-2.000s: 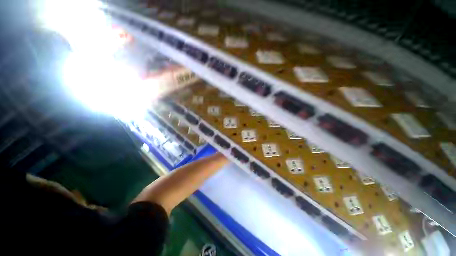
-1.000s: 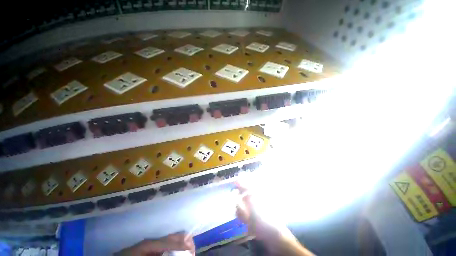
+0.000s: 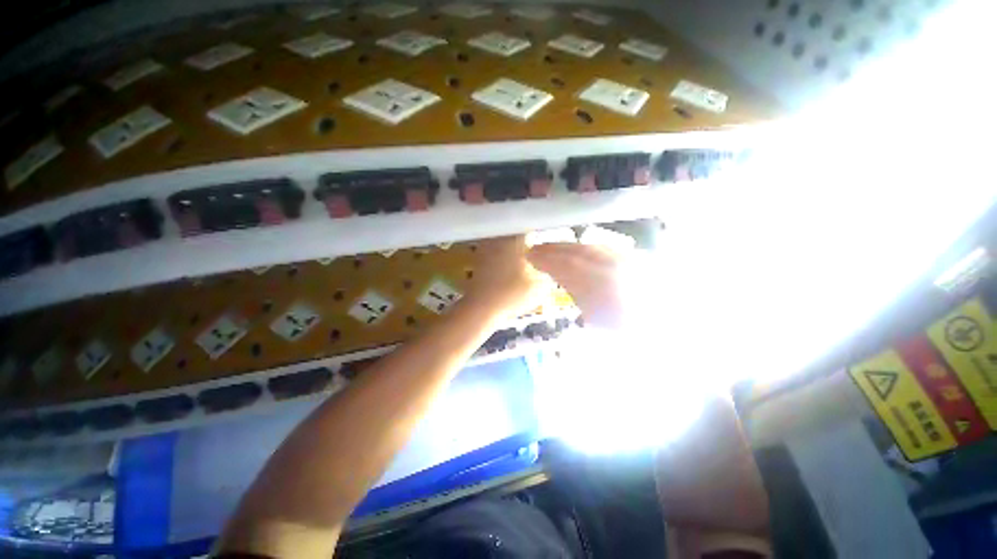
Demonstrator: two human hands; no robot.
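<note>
My left hand reaches up to the right end of the lower socket board. Small bright white shapes show at its fingers, maybe adapters; glare hides whether it grips them. My right forearm rises from the bottom edge, and its hand is lost in the glare. White sockets sit diamond-wise on the lower board. Black push terminals line the shelf edge below.
The upper socket board and its terminal rail run above my left arm. A blue tray lies below, with another tray of white units at the left. A warning sticker is at the right.
My left hand has moved up and right from above the blue tray to the lower socket board. My right hand has gone into the glare. The view has tilted down slightly.
</note>
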